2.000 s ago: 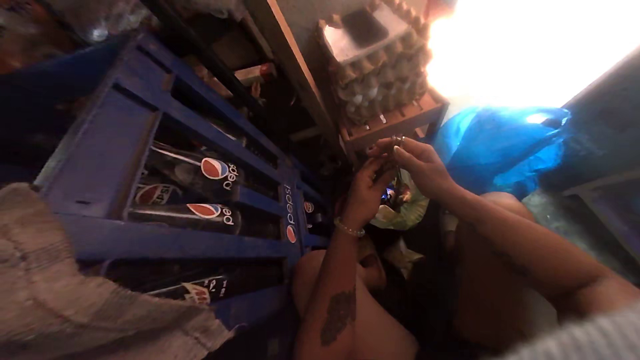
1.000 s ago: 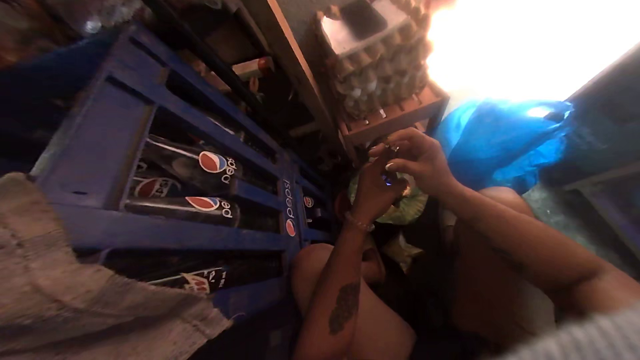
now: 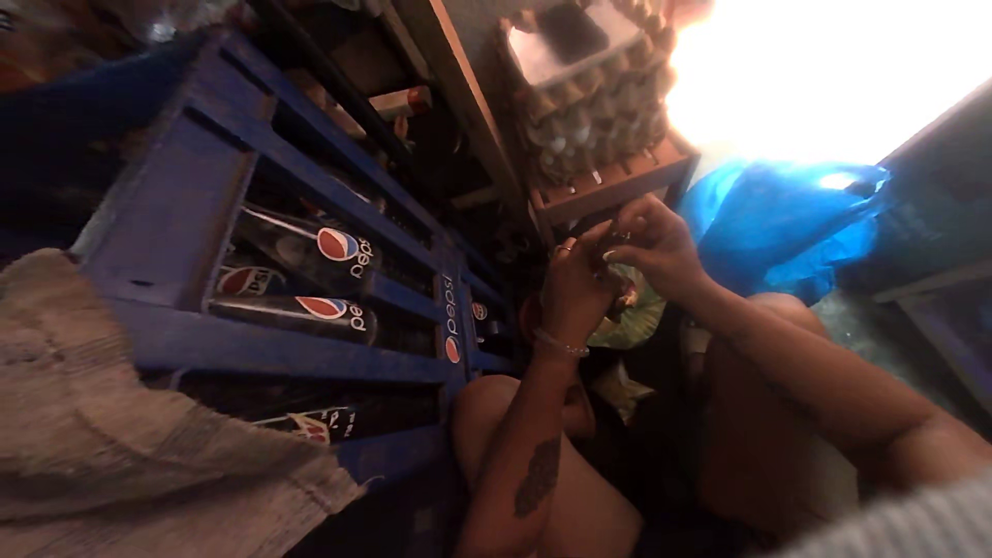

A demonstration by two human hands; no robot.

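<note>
My left hand (image 3: 577, 283), with a ring and a beaded bracelet at the wrist, is raised over my lap with its fingers curled. My right hand (image 3: 659, 248) meets it at the fingertips, thumb and forefinger close together. Something small and dark may lie between the fingers, but it is too dim to make out. Under the hands is a yellow-green plastic bag (image 3: 639, 318) with dark and reddish contents, partly hidden by the left hand. A crumpled pale wrapper (image 3: 620, 391) lies just below the bag.
Blue plastic Pepsi crates (image 3: 294, 356) with bottles stand at the left, a beige cloth (image 3: 85, 434) draped nearby. Ahead, stacked egg trays (image 3: 589, 116) rest on a wooden stand (image 3: 620, 186). A blue plastic bag (image 3: 775, 225) sits right of the hands, near a dark panel (image 3: 945, 170).
The fingers of both hands have shifted slightly while staying together at nearly the same place. The crates, egg trays and blue bag have not moved.
</note>
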